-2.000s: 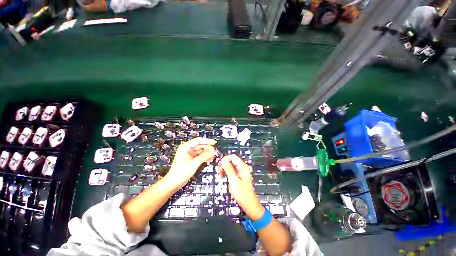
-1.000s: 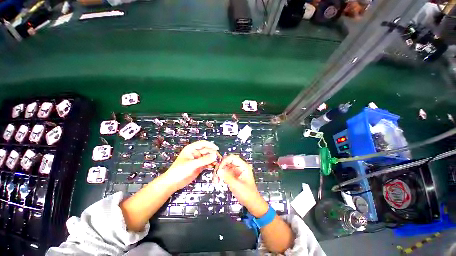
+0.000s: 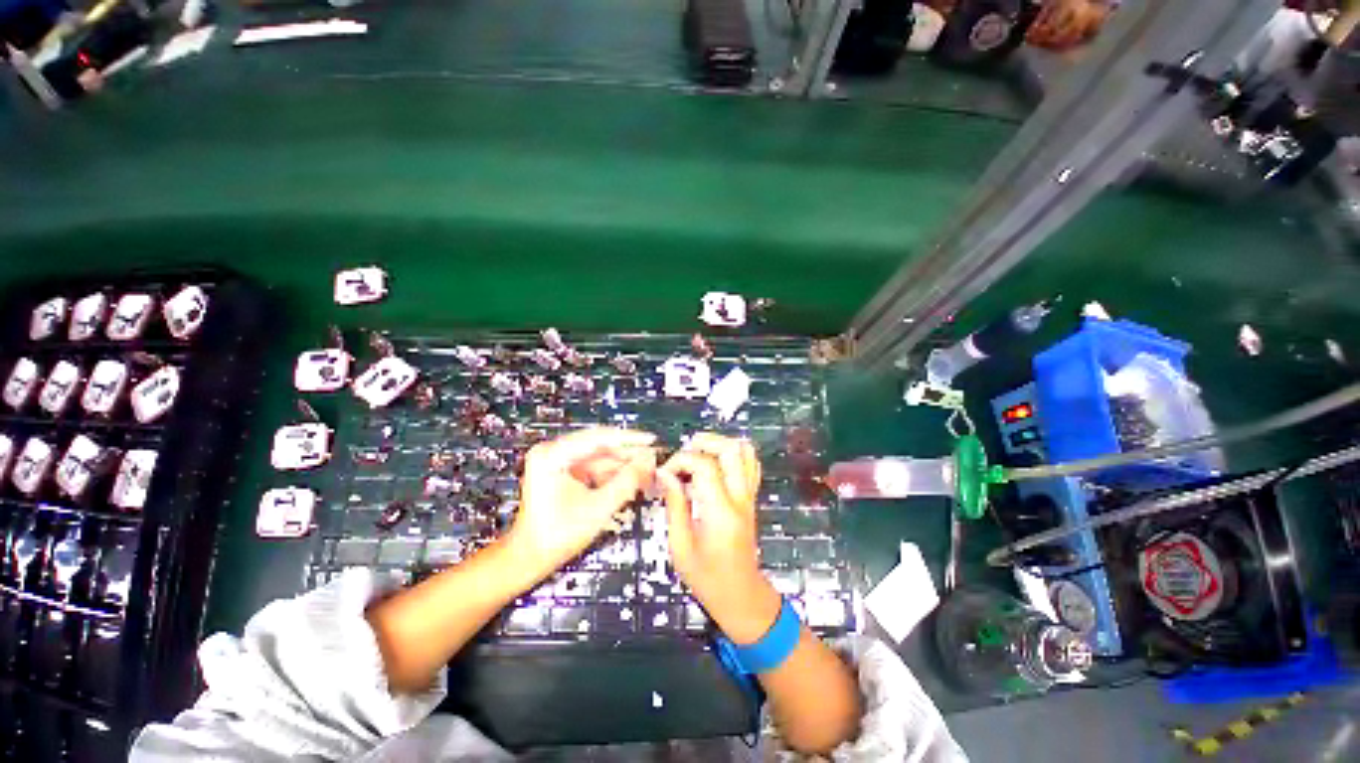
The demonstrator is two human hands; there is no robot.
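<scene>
My left hand point(image 3: 579, 489) and my right hand point(image 3: 713, 514) meet fingertip to fingertip above the clear component tray point(image 3: 336, 559). A tiny dark part point(image 3: 658, 461) is pinched between the fingertips of both hands; its shape is too small and covered to tell. Small coppery components point(image 3: 492, 425) lie heaped on the left half of the tray. Tiny pale parts point(image 3: 627, 614) lie in the tray below my hands. A white housing point(image 3: 686, 377) lies on the tray's upper right. A blue band point(image 3: 768, 641) is around my right wrist.
A black tray point(image 3: 202, 432) with rows of white housings stands at left. Loose white housings point(image 3: 303, 446) lie beside the clear tray. At right are a reddish syringe point(image 3: 895, 477), a blue box point(image 3: 1081, 403), hoses, a fan point(image 3: 1186, 578) and a round clear container point(image 3: 992, 641). A metal post point(image 3: 1029, 187) slants behind.
My hands stay together over the tray while the fingers shift around the small part. The loose housings at the far edge have moved left on the green surface.
</scene>
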